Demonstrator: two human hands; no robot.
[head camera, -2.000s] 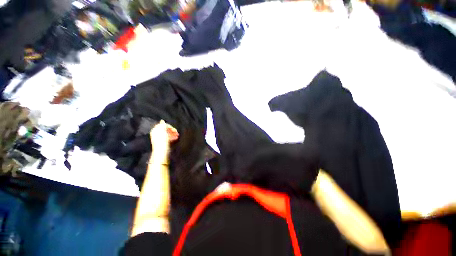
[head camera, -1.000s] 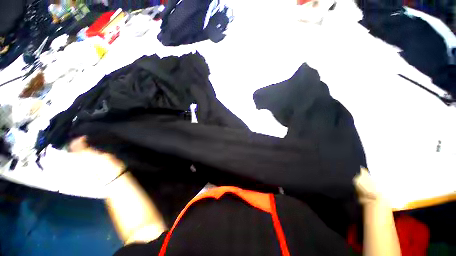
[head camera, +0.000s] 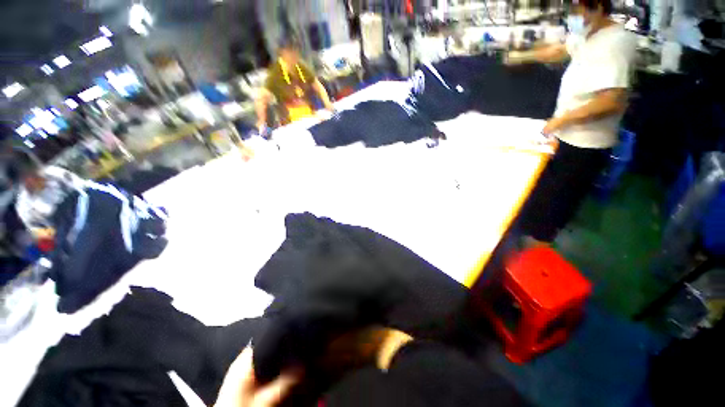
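A large black garment (head camera: 350, 262) lies over the front edge of the white table, blurred by motion. More crumpled black cloth (head camera: 119, 342) spreads to its left. My left hand (head camera: 254, 383) is at the bottom edge, blurred and partly cut off, against the black cloth; its grip is unclear. My right hand (head camera: 350, 348) is a dim blur close to the left hand, among the black cloth, with its wrist brighter. Its fingers are not clear.
The white table (head camera: 215, 278) has a yellow-orange edge. Dark garments (head camera: 366, 125) lie farther back, and striped navy garments (head camera: 95, 238) at left. A red stool (head camera: 548, 282) stands right. A person (head camera: 595, 87) stands beyond it; another person (head camera: 292, 83) is behind the table.
The view has swung right and up, showing the stool and people. My hands, wide apart before, are now close together at the bottom, and the black cloth between them is bunched.
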